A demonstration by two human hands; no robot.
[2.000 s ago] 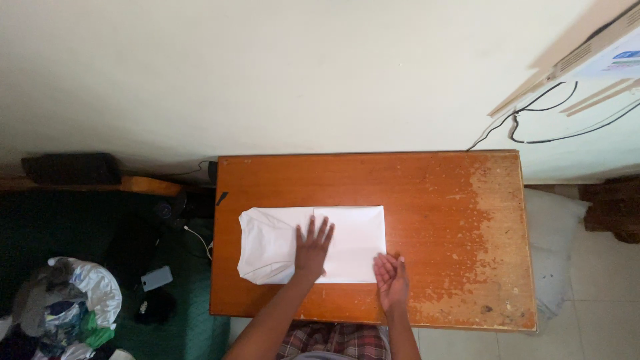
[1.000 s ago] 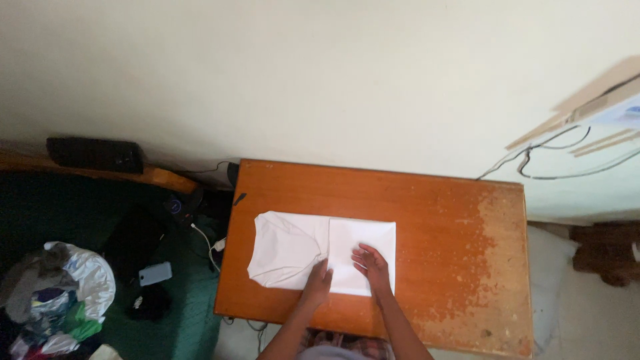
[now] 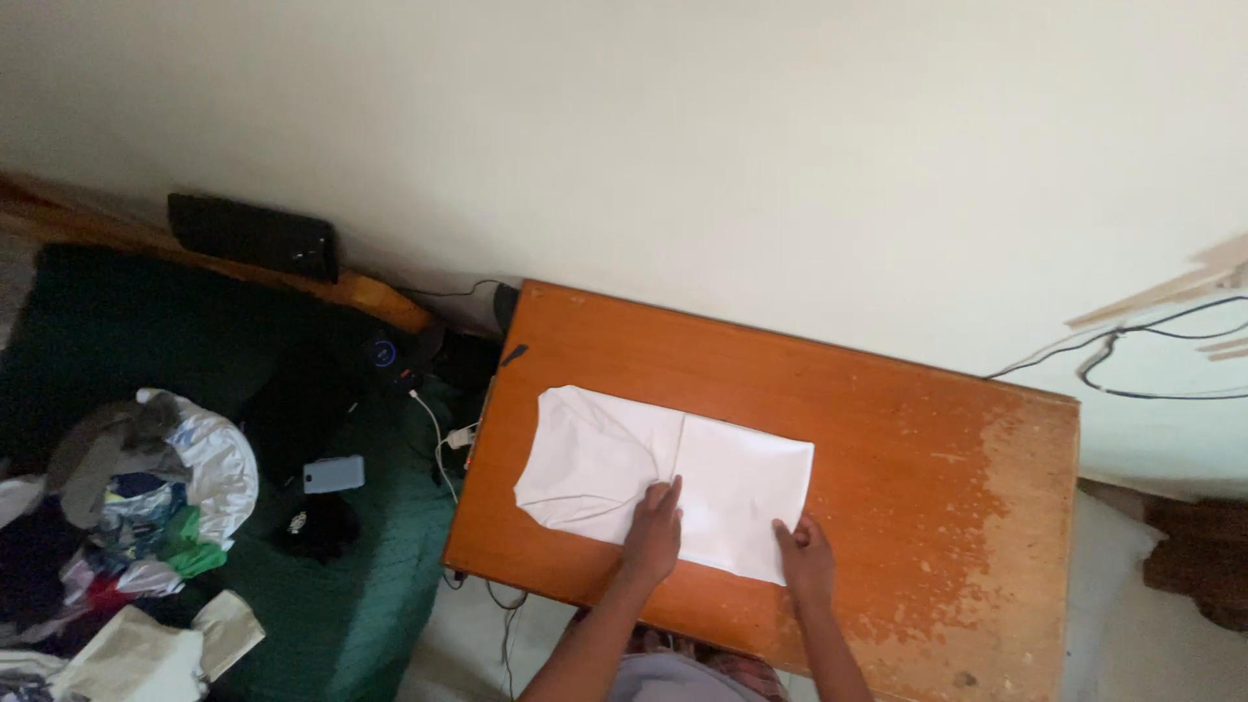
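Observation:
A folded white cloth garment [image 3: 731, 468] lies flat on the wooden table [image 3: 877, 419]. Its left part has angled folds that taper to a blunt end, and a crease crosses it near the middle. My left hand [image 3: 655, 531] rests on the garment beside that crease, near its front edge. At the garment's right edge, close to the front corner, my right hand [image 3: 805, 551] has its thumb on top and its fingers curled at the edge; whether they pinch the cloth is unclear.
Left of the table, a green-covered surface holds a heap of clothes [image 3: 127, 487], a phone [image 3: 333, 474] and a dark cap-like thing [image 3: 317, 526]. A white cable [image 3: 434, 429] runs beside the table. Black cables [image 3: 1111, 341] hang along the wall at right.
My right hand has moved from above the garment's right half to its right edge. My left hand stays near the middle crease. The view has shifted and tilted.

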